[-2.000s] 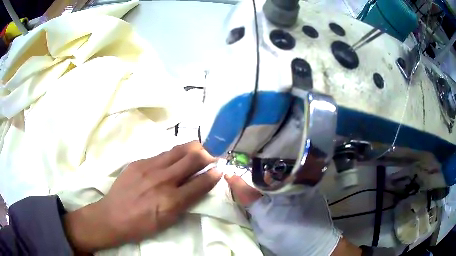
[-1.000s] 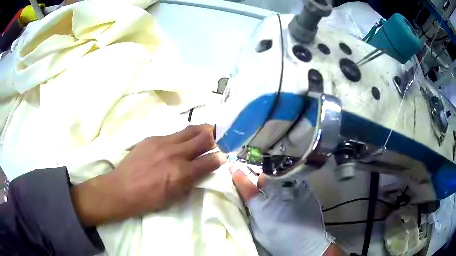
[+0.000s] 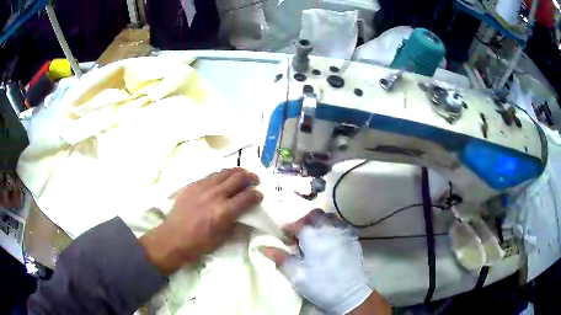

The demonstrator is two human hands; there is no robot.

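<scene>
The cream garment piece [image 3: 123, 141] lies in large folds over the left of the table and down its front edge. My bare left hand [image 3: 206, 212] lies on the cloth, fingertips left of the needle area. My right hand [image 3: 326, 258], in a white glove with bare fingertips, pinches the cloth's edge in front of the machine head, with thumb and finger on a fold. The sewing machine [image 3: 393, 132] is cream with a blue stripe. Its presser foot area [image 3: 289, 175] is in lamp glare under a green spot; whether cloth lies under the foot cannot be told.
A teal thread cone [image 3: 419, 52] stands behind the machine head. A black cable [image 3: 369, 223] and black straps [image 3: 429, 246] cross the machine table. Two cream oval shapes [image 3: 470, 245] lie at its right end. White cloth [image 3: 329, 31] is behind, and a red and yellow object [image 3: 49, 77] at left.
The view has pulled back and shows more of the machine. My right hand has moved from beside the needle towards the front edge, with cloth in its fingers. My left hand stays on the cloth.
</scene>
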